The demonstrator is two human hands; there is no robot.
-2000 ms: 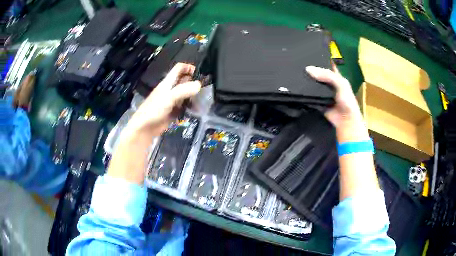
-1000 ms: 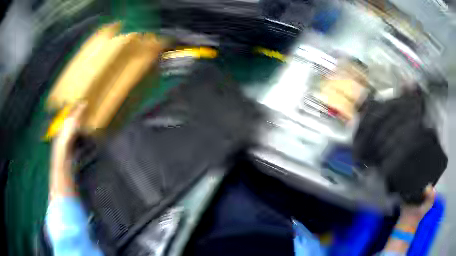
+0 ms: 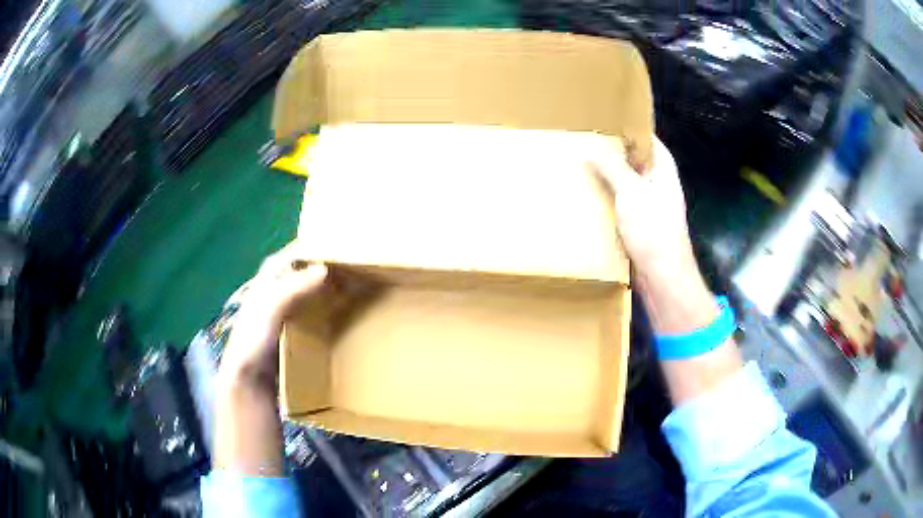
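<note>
An empty brown cardboard box (image 3: 460, 359) with its hinged lid open is held up in front of me; the lid stands away from me and its inner face is overexposed. My left hand (image 3: 258, 314) grips the box's left wall, with the thumb at the upper left corner. My right hand (image 3: 648, 207) grips the right edge of the open lid. A blue wristband (image 3: 696, 332) is on my right wrist. The box hides much of the bench behind it.
The green bench mat (image 3: 182, 258) shows at the left, with a yellow piece (image 3: 296, 155) beside the lid. Blurred phone parts lie at lower left, and a tray (image 3: 405, 481) shows below the box. White machine (image 3: 800, 263) at right; glossy black stack (image 3: 729, 76) at upper right.
The black stack carried earlier is out of my hands. The cardboard box, earlier on the bench, is now held up by both hands. The view has shifted off the machine.
</note>
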